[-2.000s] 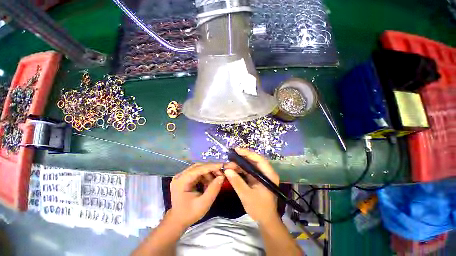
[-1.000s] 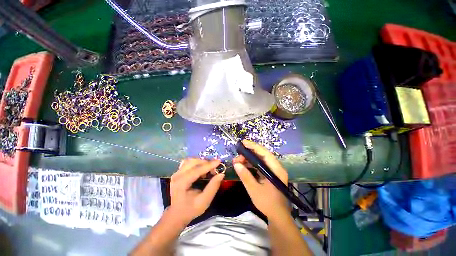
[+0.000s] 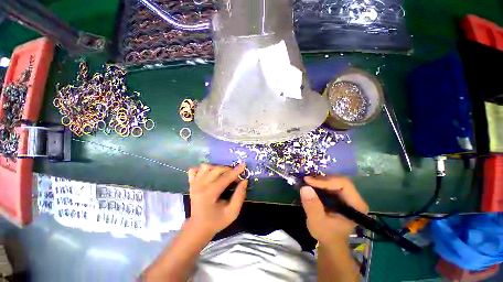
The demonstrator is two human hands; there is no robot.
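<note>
My left hand point(image 3: 212, 198) holds a small ring coil point(image 3: 243, 174) between thumb and fingertips at the mat's front edge. The thin solder wire point(image 3: 129, 153) runs from the solder reel point(image 3: 48, 142) to my left fingers. My right hand point(image 3: 332, 209) grips the black soldering iron point(image 3: 361, 216). Its metal tip points up and left over the front of the purple mat point(image 3: 344, 157), near the tiny terminals point(image 3: 300, 151) heaped under the hood, apart from the ring. Whether the tip touches any terminal I cannot tell.
The cloudy hood point(image 3: 248, 104) hangs over the mat. A round pot point(image 3: 353, 99) and tweezers point(image 3: 398, 135) are right of it, then the blue soldering station point(image 3: 440, 110). Ring coils point(image 3: 102, 104) are heaped left, beside a red parts tray point(image 3: 37, 82). Blister trays point(image 3: 165, 30) lie behind.
My right hand has moved right, away from my left hand, with the iron. My left hand still holds the ring, slightly higher. The view has shifted, and the hood appears larger.
</note>
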